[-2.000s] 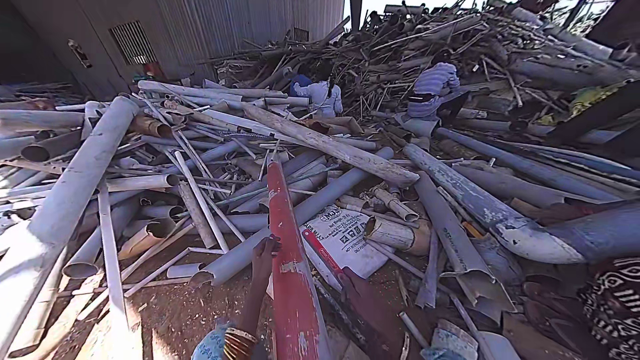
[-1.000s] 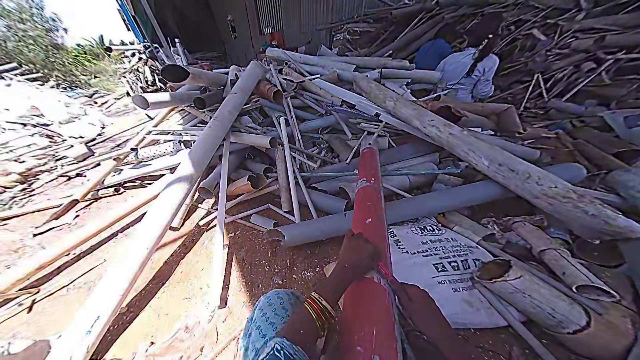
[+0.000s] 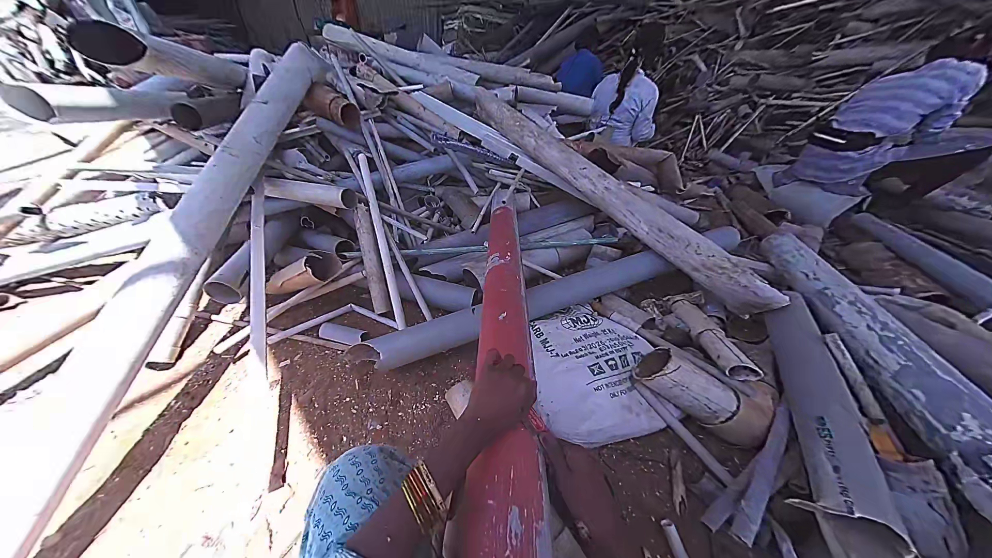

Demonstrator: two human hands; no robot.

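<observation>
A long red pipe [image 3: 508,325] with worn paint runs away from me through the middle of the view, its narrow far end tilted up against the pile. My left hand [image 3: 502,387] lies across its upper side, fingers curled over the right edge; bangles and a blue patterned sleeve show behind it. Close along the pipe's right side is my right hand [image 3: 554,449], dark and partly hidden; its fingers cannot be made out. A white printed sack [image 3: 593,387] lies flat just right of the pipe. Beyond my hands, a grey pipe [image 3: 434,333] passes behind the red one.
A large pale pipe [image 3: 209,194] slants down the left side. Pipes and strips form a tangled pile ahead, with a long weathered pipe [image 3: 620,201] across it. A broken pipe [image 3: 694,387] lies by the sack. Two people, one [image 3: 626,105] ahead and one [image 3: 891,116] at right, bend over the scrap.
Two seconds ago my left hand was at the red pipe's left side; now it lies over the top. My right hand, earlier beside the sack, is now close against the pipe. The view has shifted.
</observation>
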